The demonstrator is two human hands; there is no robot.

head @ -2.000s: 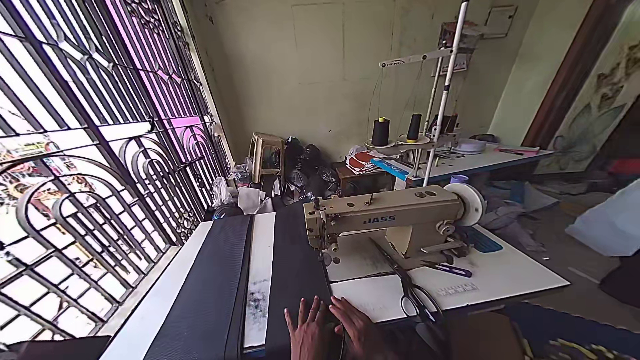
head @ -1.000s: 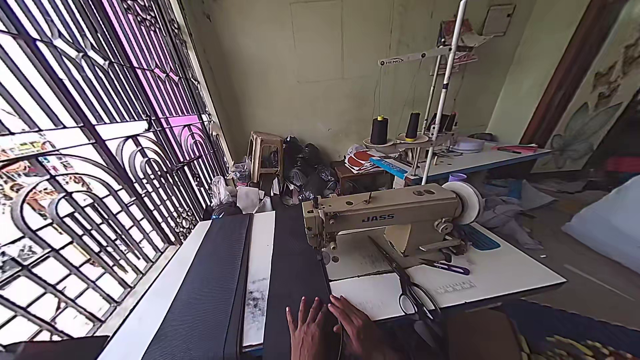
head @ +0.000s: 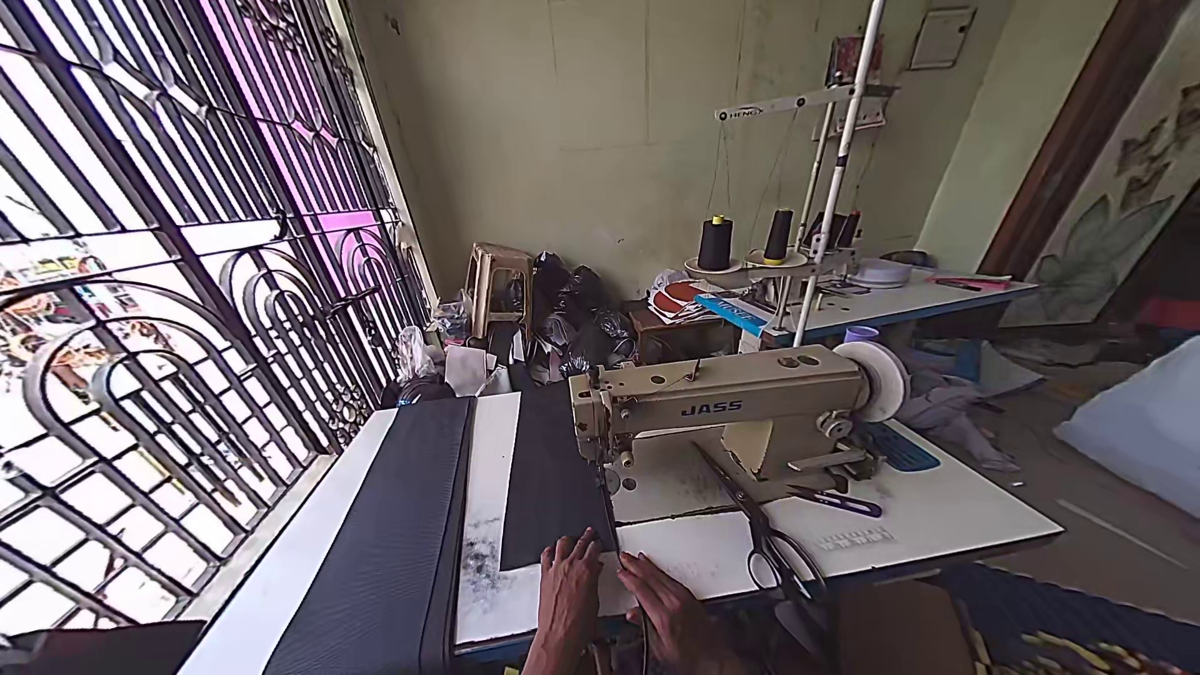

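A dark fabric strip [head: 553, 469] runs under the needle end of a beige industrial sewing machine [head: 722, 398]. My left hand [head: 570, 591] lies on the strip's near end, palm down, fingers forward. Beside it, my right hand [head: 670, 605] has its fingertips at the strip's right edge; a thin dark edge or cord passes down by its fingers. Whether either hand pinches the cloth cannot be seen. Left of the hands lies a wider stack of dark fabric [head: 384, 534]. Large scissors [head: 764, 530] and a purple-handled thread snipper [head: 839, 500] rest right of my right hand.
The white sewing table [head: 975, 506] has a blue tray [head: 900, 448] at its right. A barred window grille [head: 187, 281] borders the left side. Behind stand a plastic stool [head: 502, 281], black bags [head: 586, 309], thread cones [head: 715, 246] and a second table [head: 937, 298].
The fabric strip has moved forward, away from me; its near end, earlier out of sight past my hands, now shows on the table beside my left hand.
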